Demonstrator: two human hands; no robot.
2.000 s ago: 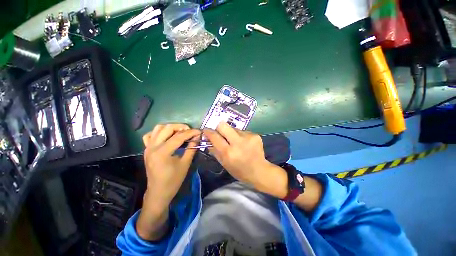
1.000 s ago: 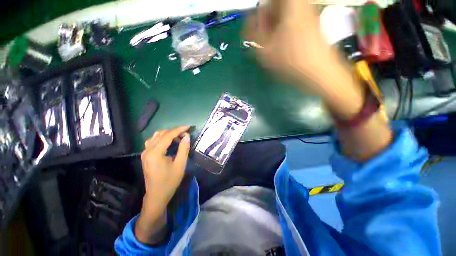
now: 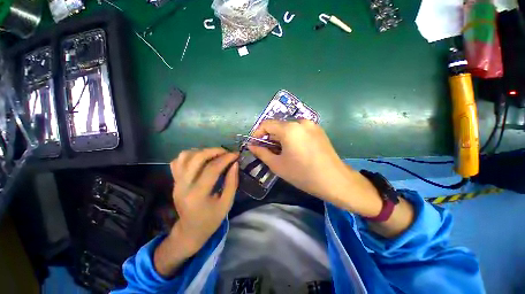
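Note:
An open phone body (image 3: 262,179) lies tilted over the front edge of the green bench, silver-white inside with black strips. My right hand (image 3: 296,150) is over its middle and grips thin silver tweezers (image 3: 253,139), their tips pointing left. My left hand (image 3: 207,178) is at the phone's left edge. Its thumb and fingertips pinch a tiny dark piece (image 3: 233,154), too small to name, close to the tweezer tips. My right hand hides the middle of the phone.
A black tray (image 3: 129,115) with two open phones is at left, beside a dark flat bar (image 3: 170,109). A bag of screws (image 3: 247,28) and small hooks lie at the back. A yellow-orange electric screwdriver (image 3: 464,120) lies at right. More phones (image 3: 115,215) sit lower left.
My right hand has come back from the upper bench to the phone, now with tweezers. My left hand has moved slightly right, to the phone's edge. The view has shifted.

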